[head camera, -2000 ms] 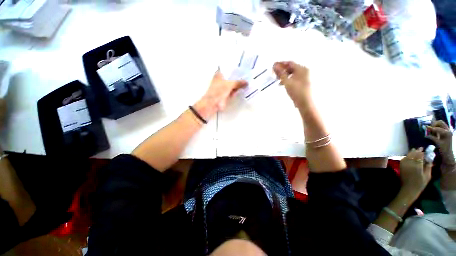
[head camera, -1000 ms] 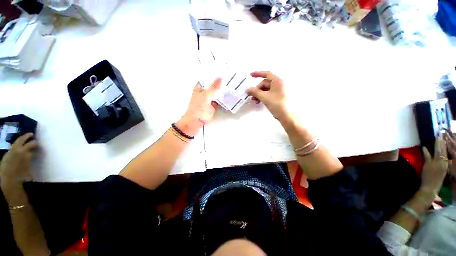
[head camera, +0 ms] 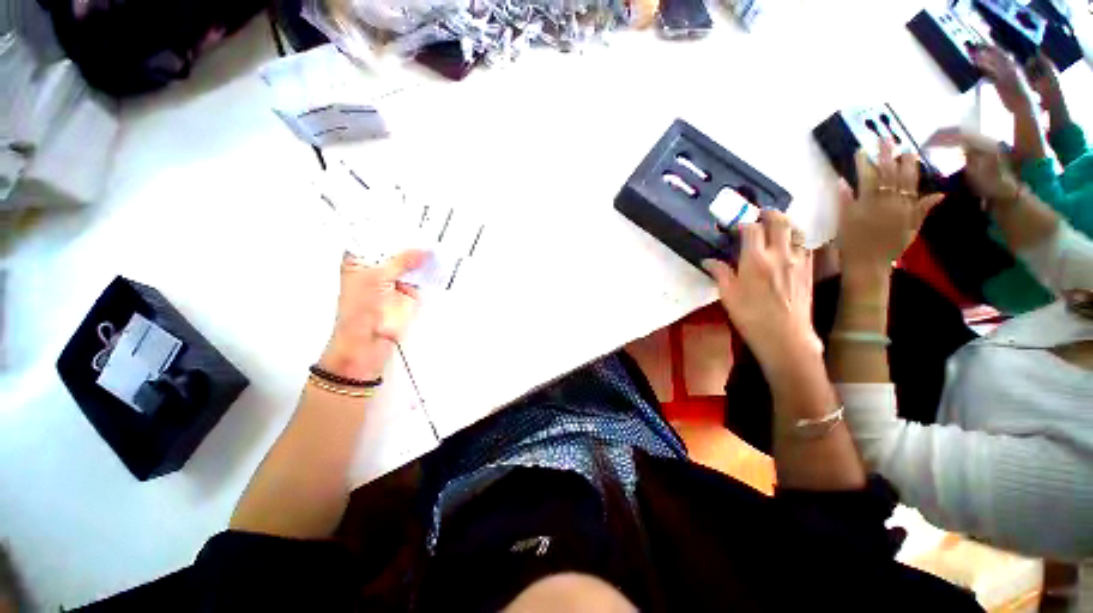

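Note:
My left hand [head camera: 374, 305] holds a fanned set of white cards [head camera: 450, 246] with dark printed lines above the table, left of centre. My right hand [head camera: 767, 269] is on the near right corner of a black box [head camera: 671, 222] at the right. The box's dark insert tray shows two short white pieces [head camera: 680, 183] and a rounded white piece [head camera: 732, 208] with a blue line, close to my right fingers. My fingertips on the box are partly hidden.
A black box [head camera: 150, 449] with a card, a looped cord and a dark part stands at the left. A folded card stack [head camera: 324, 102] and silvery bagged parts [head camera: 515, 26] lie at the back. At the right, another person's hand [head camera: 881, 216] is near a further box [head camera: 865, 138].
The view has turned to the right. My right hand has left the cards and moved right onto a black box with white pieces. My left hand still holds the cards.

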